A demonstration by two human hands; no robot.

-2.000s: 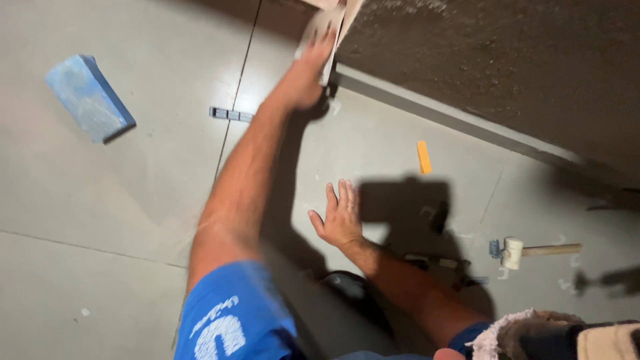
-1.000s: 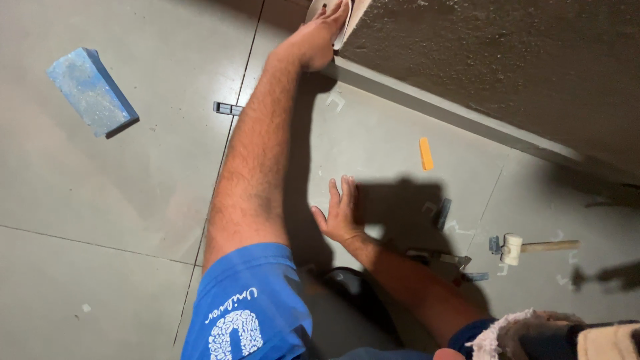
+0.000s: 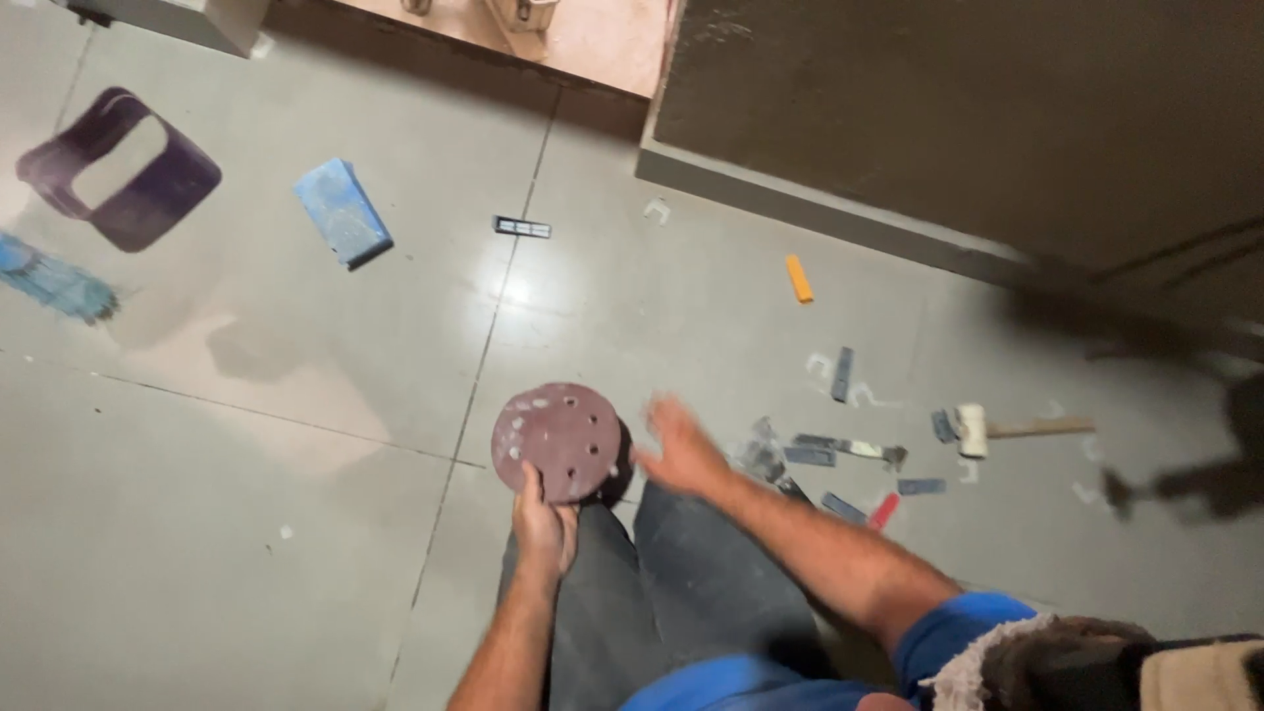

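Note:
My left hand (image 3: 544,525) grips a round reddish-brown sanding disc (image 3: 558,444) by its lower edge, thumb on top. The disc has several holes and whitish marks on its face. Just right of the disc, my right hand (image 3: 679,444) is held with its fingers apart and holds nothing; it is blurred. Both hands are over my knees, above a floor of large grey tiles (image 3: 326,592).
A blue block (image 3: 343,212), a purple container (image 3: 123,173) and a blue brush (image 3: 59,281) are at the left. Tile wedges, an orange one (image 3: 799,279) among them, and a mallet (image 3: 973,431) lie at the right. A dark slab edge (image 3: 829,222) borders the floor.
My left hand has come back from the slab's corner to my knees, now with the sanding disc in it. My right hand is up beside the disc. The view has shifted to show more floor at left.

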